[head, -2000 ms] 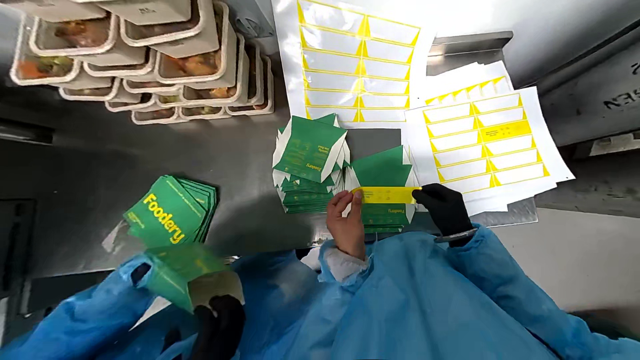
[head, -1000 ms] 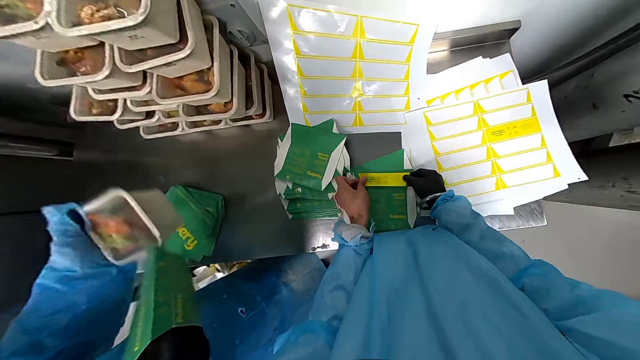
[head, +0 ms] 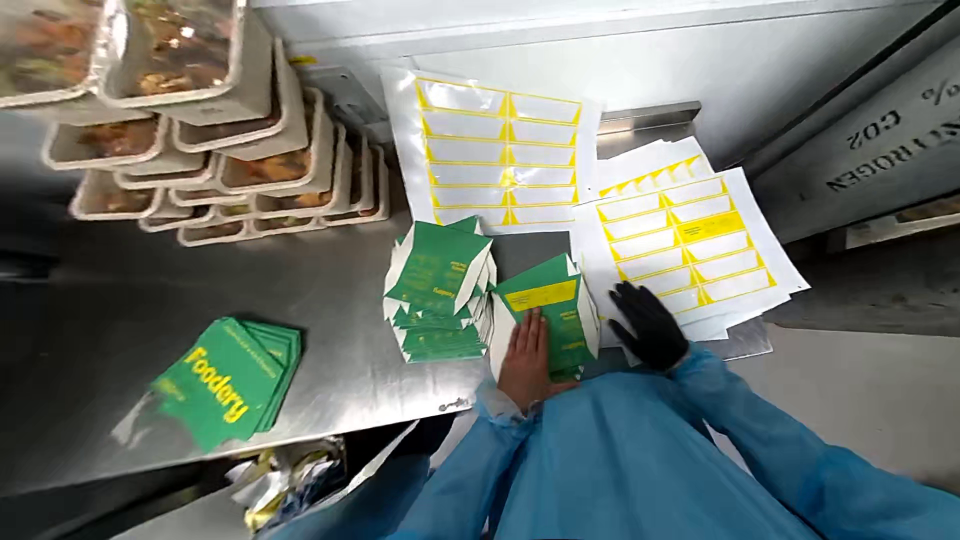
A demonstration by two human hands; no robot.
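My left hand [head: 526, 361], bare, lies flat with its fingers on a green cardboard sleeve [head: 562, 322]. A yellow label [head: 541, 295] sits across that sleeve just above my fingertips. Black-gloved, my right hand [head: 648, 324] rests with fingers spread at the lower left edge of a label sheet [head: 701, 247], holding nothing. One label on that sheet is solid yellow; the others are white within yellow borders. Left of my left hand stands a stack of green sleeves [head: 439, 285] with white side flaps.
Sealed food trays [head: 277, 169] are piled at the upper left of the steel table [head: 337, 292]. More green sleeves [head: 225, 375] lie at the left front. A sheet of yellow-bordered labels [head: 499, 150] is at the back, near the wall. Crumpled packaging [head: 289, 480] shows below the table edge.
The yellow label, earlier held between both my hands, is now on the green sleeve. My right hand has moved right to the label sheet. The co-worker's arms and the tray at left are out of view.
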